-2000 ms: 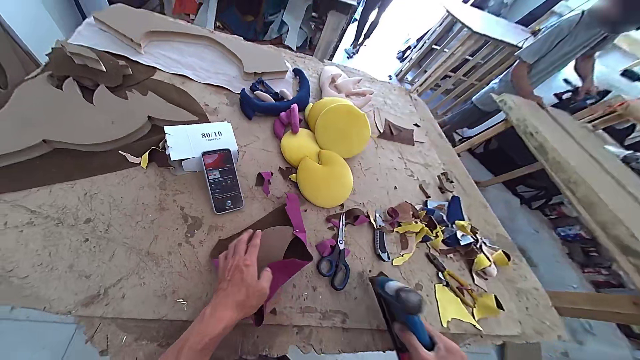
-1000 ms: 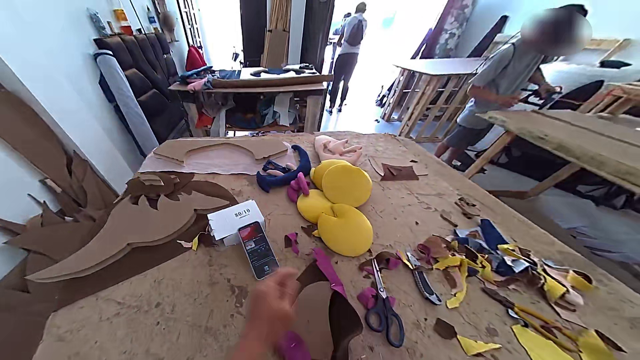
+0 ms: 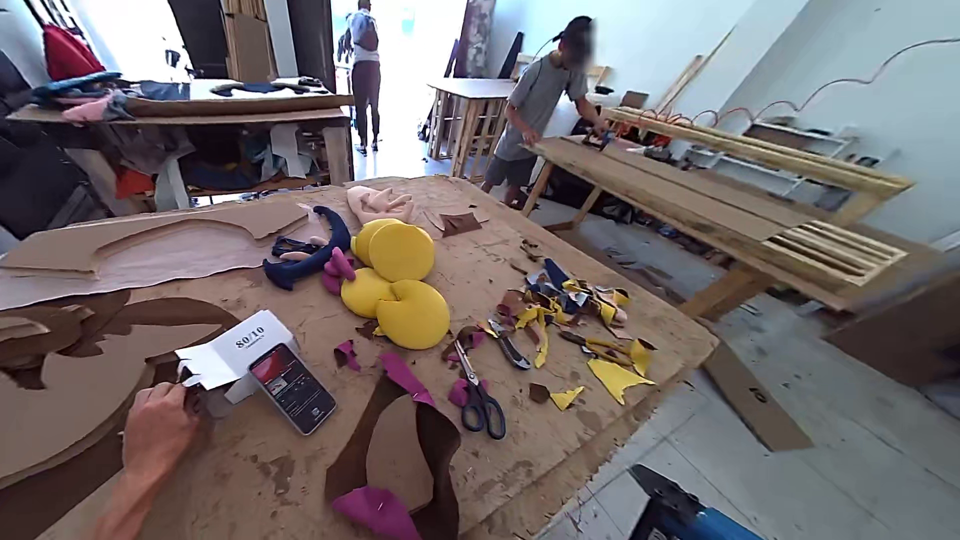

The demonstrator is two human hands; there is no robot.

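My left hand is at the torn end of a small white cardboard box, its fingers curled; whether they grip anything is hidden. Beside the box lies a smartphone with its screen lit. A blue and black power tool, probably a stapler, shows at the bottom edge, but my right hand is out of view. Between them lies a brown and magenta fabric-covered piece. Scissors with dark handles, a utility knife and yellow-handled pliers lie on the worktable.
Yellow padded shapes, a navy curved piece and a pale padded piece sit mid-table. Fabric scraps lie right, cardboard cutouts left. A person works at another bench; another stands at the back.
My left hand has left the brown and magenta piece and moved left to the white box. My right hand, earlier on the blue tool, is out of view. The view has swung up and right.
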